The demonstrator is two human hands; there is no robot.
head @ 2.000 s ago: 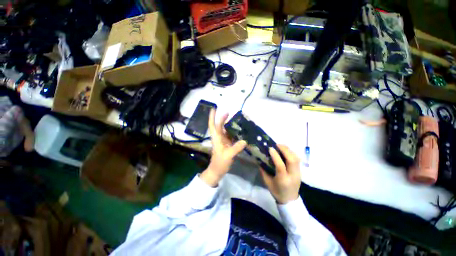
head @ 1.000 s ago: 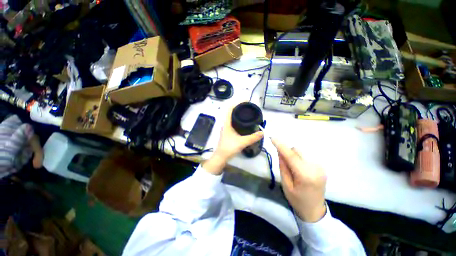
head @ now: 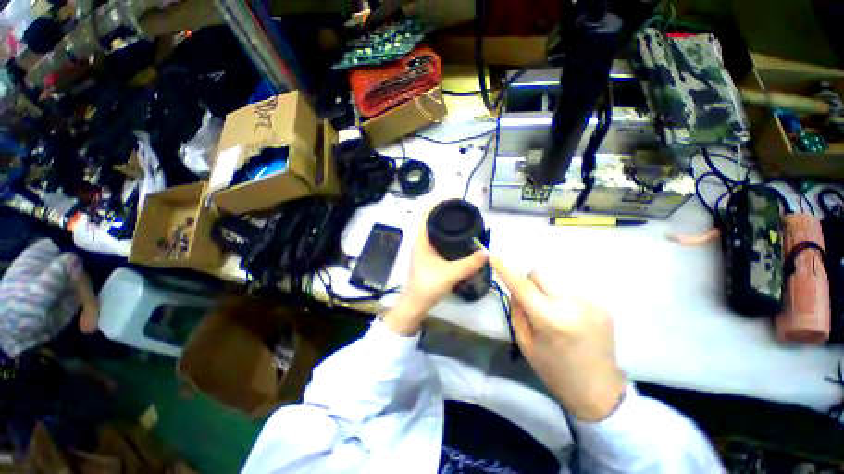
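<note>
A dark cylindrical speaker [head: 456,228] stands roughly upright over the bench's front edge, its round black end facing up. My left hand [head: 430,282] is wrapped around its side. My right hand [head: 566,347] is at the speaker's right, index finger and thumb at the rim. A thin pale shaft [head: 477,244] shows at its fingertips, touching or nearly touching the rim. It looks like the small hand screwdriver; its handle is hidden in the hand. A thin black cord [head: 508,319] hangs below the speaker.
A smartphone [head: 377,257] and black cables [head: 291,236] lie left. A yellow pen-like stick [head: 598,221] lies before the metal fixture [head: 518,185]. A black screwdriver barrel [head: 576,97] hangs above. Camouflage [head: 754,250] and pink [head: 803,278] speakers are right. A person's arm [head: 85,301] shows far left.
The speaker has gone from lying slanted in both hands to end-up in my left hand. The blue-handled screwdriver has gone from the bench. My right fingertips have since moved closer to the rim.
</note>
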